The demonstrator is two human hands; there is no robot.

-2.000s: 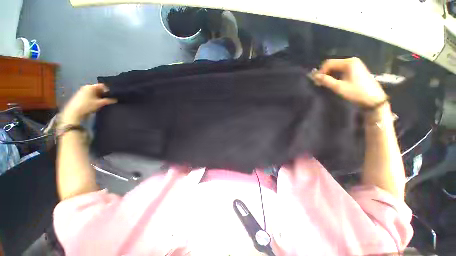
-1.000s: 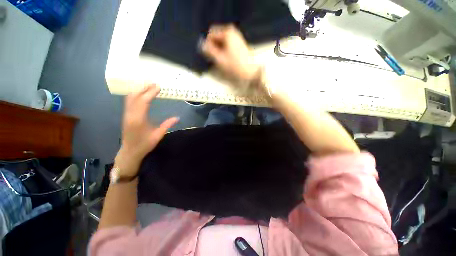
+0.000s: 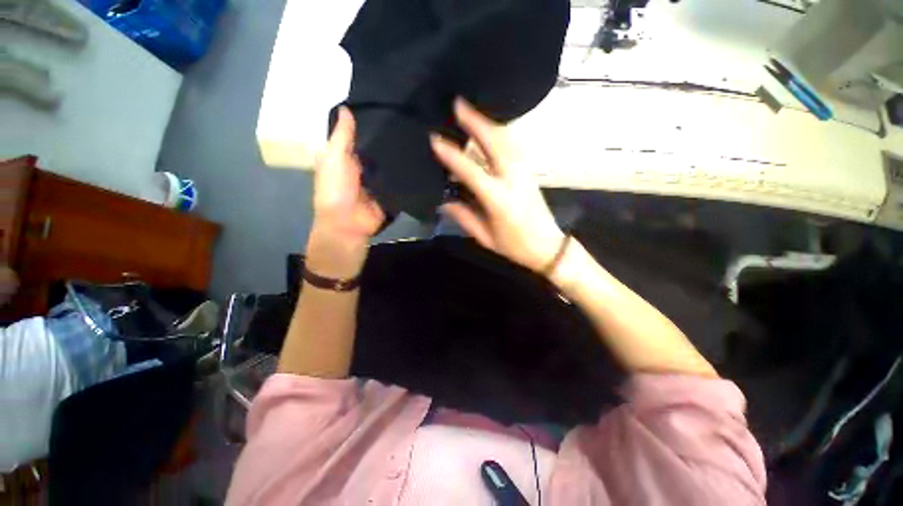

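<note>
A black garment piece (image 3: 465, 49) lies over the cream machine table (image 3: 634, 148), and its near part hangs past the front edge. My left hand (image 3: 344, 188) holds the left side of this near part, thumb and fingers around the cloth. My right hand (image 3: 503, 198) is at its right side with fingers spread; the fingertips are over or against the cloth, and I cannot tell whether they grip it. More black cloth (image 3: 465, 326) lies across my lap. The sewing machine's needle area (image 3: 622, 25) is to the right of the piece, at the top edge of the view.
Blue thread snips (image 3: 800, 91) lie on the table at the right. A wooden cabinet (image 3: 109, 227), a light table (image 3: 89, 89) and a blue bag (image 3: 163, 25) are at the left. A seated person's clothed body (image 3: 35, 376) shows at the left edge. Black cloth with pale strips (image 3: 871, 455) is at lower right.
The cloth held up two seconds ago now lies on my lap. My left hand has moved from empty onto the table piece. The piece's near part now reaches over the table edge.
</note>
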